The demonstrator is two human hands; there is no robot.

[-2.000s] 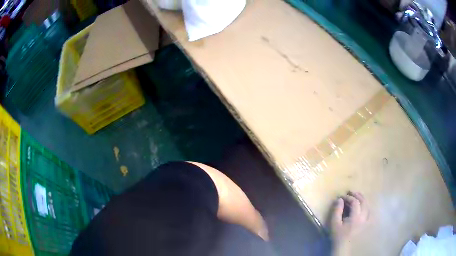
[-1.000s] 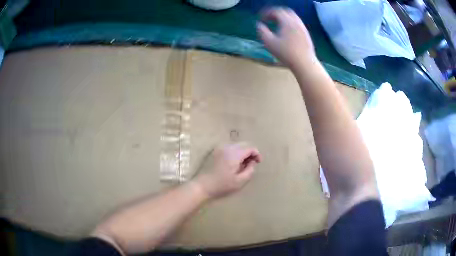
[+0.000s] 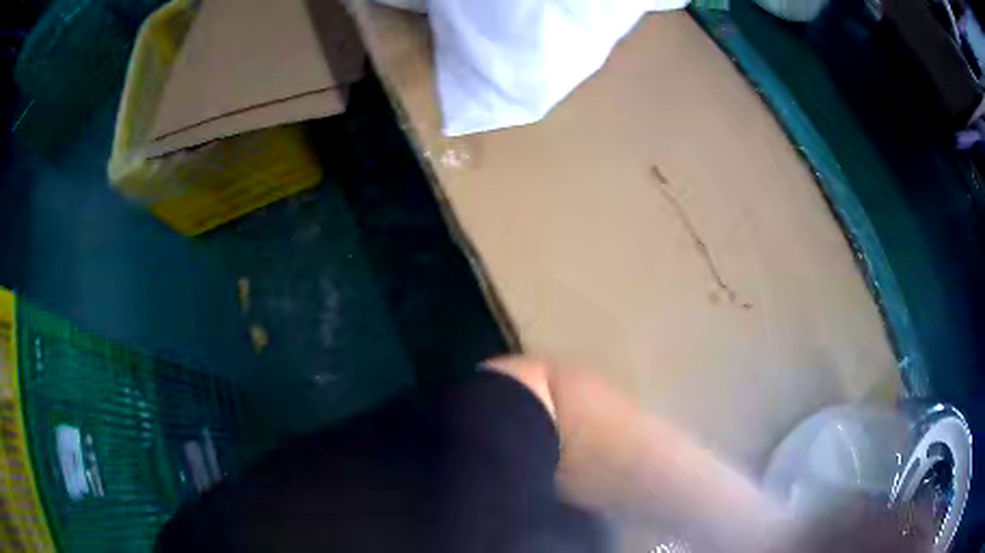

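A clear, rounded jug-like unit is at the lower right over the cardboard-covered bench. Its silvery-white ring end faces right. My left forearm reaches from the bottom centre to the unit. My left hand is blurred at the bottom edge, against the unit's lower side; its grip cannot be made out. My right hand is not in view. A white bag or bagged bundle lies at the top of the bench, cut off by the picture's edge.
The bench has a green taped edge, with a dark conveyor beyond it and a white unit at the top right. On the floor at left are a yellow crate holding folded cardboard and a green slatted crate.
The view has swung back left from the bench's right part. The unit has come in at the lower right beside my left hand. My right arm and the white bag pile have left the view.
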